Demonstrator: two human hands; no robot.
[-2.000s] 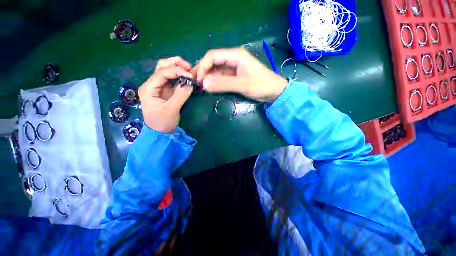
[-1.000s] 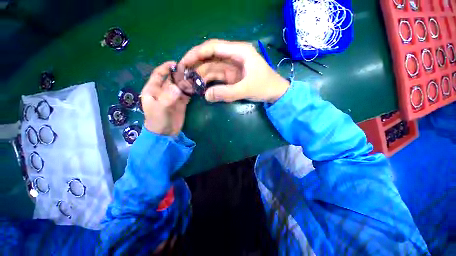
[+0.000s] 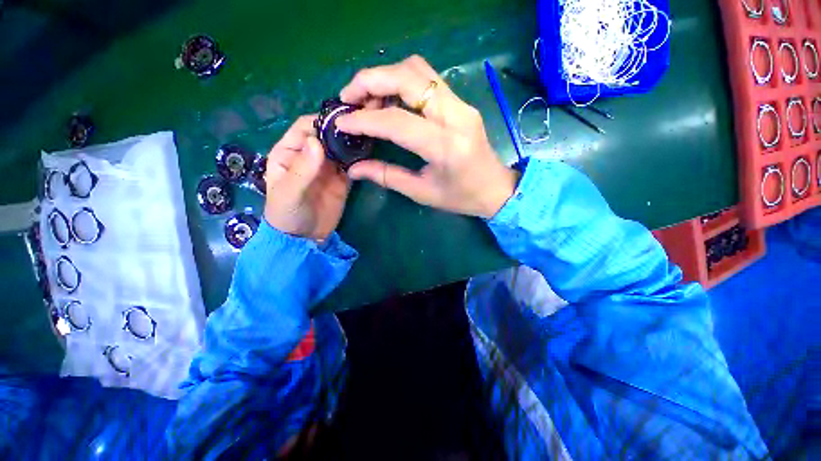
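Observation:
My left hand [image 3: 304, 180] and my right hand [image 3: 432, 140] meet over the green bench. Between them they hold a dark round unit with a ring edge [image 3: 344, 135]. My left fingers grip its left side. My right fingers and thumb lie on its upper and right side, and a ring shows on one right finger. The exact fit of the parts is partly hidden by my fingers. Several dark disc units [image 3: 214, 194] lie just left of my left hand, one partly behind it. Another dark unit [image 3: 201, 56] lies farther back.
A white sheet [image 3: 162, 261] with several metal rings lies at left. A blue box [image 3: 612, 45] of white loops, a blue stick [image 3: 504, 108], dark tweezers [image 3: 585, 117] and a loose white loop [image 3: 534, 122] lie right. A red tray [image 3: 752, 99] and red bin [image 3: 684, 252] stand far right.
The dark parts, apart between my hands a second ago, are now together. My right fingers have moved onto the top. The metal ring seen on the bench two seconds ago no longer shows there.

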